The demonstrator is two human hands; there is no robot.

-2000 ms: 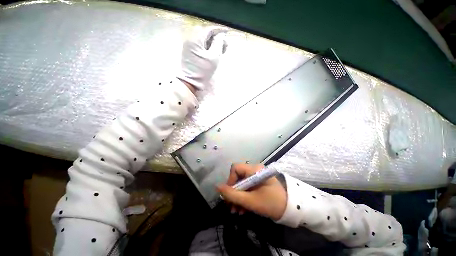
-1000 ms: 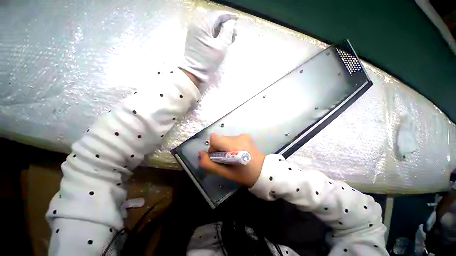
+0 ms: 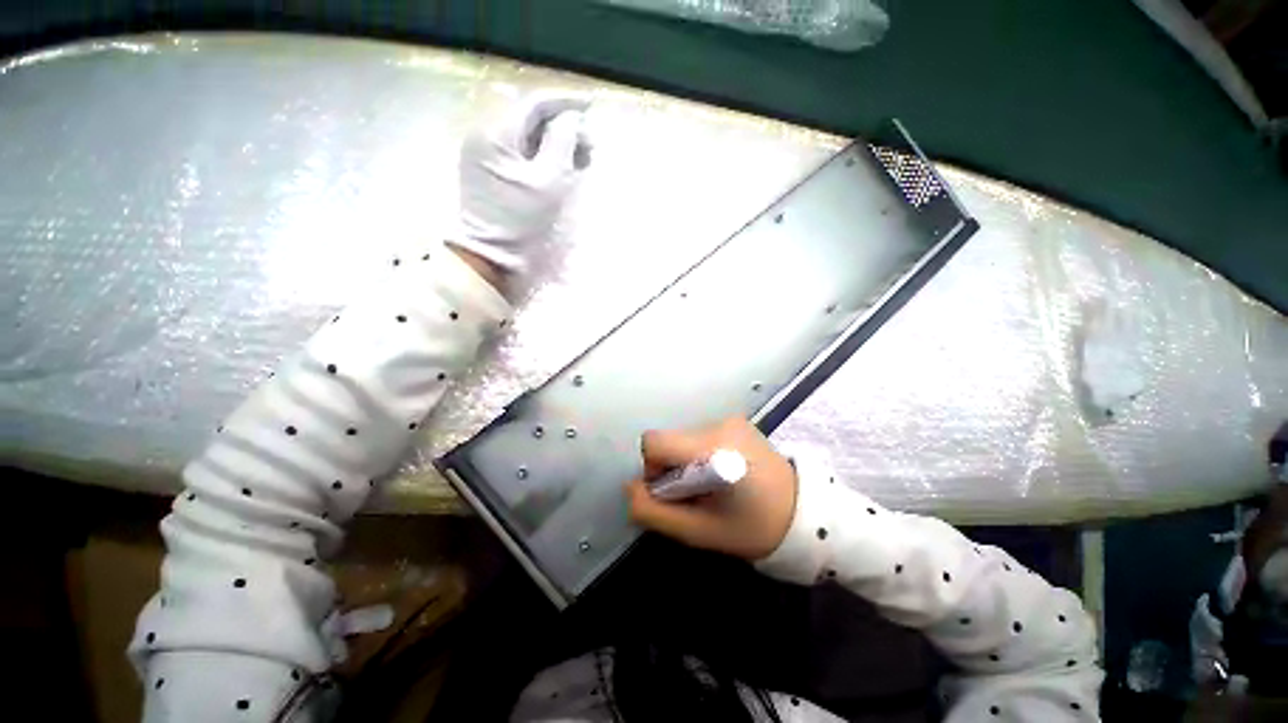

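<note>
A sheet-metal housing (image 3: 706,332), grey inside with a dark rim, lies open side up and slanted on the bench. Its perforated end points to the upper right, its near end to the lower left. Small studs dot its floor. My bare right hand (image 3: 718,487) holds a white paint marker (image 3: 695,476) over the lower right part of the housing; whether the tip touches is hidden by the fingers. My left hand (image 3: 523,184), in a white glove, rests on the bench left of the housing with curled fingers. It does not touch the housing; nothing shows in it.
The bench (image 3: 240,212) is padded with bubble wrap and edged with yellowish tape. A green conveyor belt (image 3: 1017,99) runs behind it, with clear wrapping (image 3: 812,17) on it at the top. A small white heap (image 3: 1112,370) lies right of the housing. Cardboard (image 3: 134,607) shows at the lower left.
The view has shifted. My right hand with the marker has moved from the studs near the housing's lower left end toward its near long side. More clear wrapping shows on the belt.
</note>
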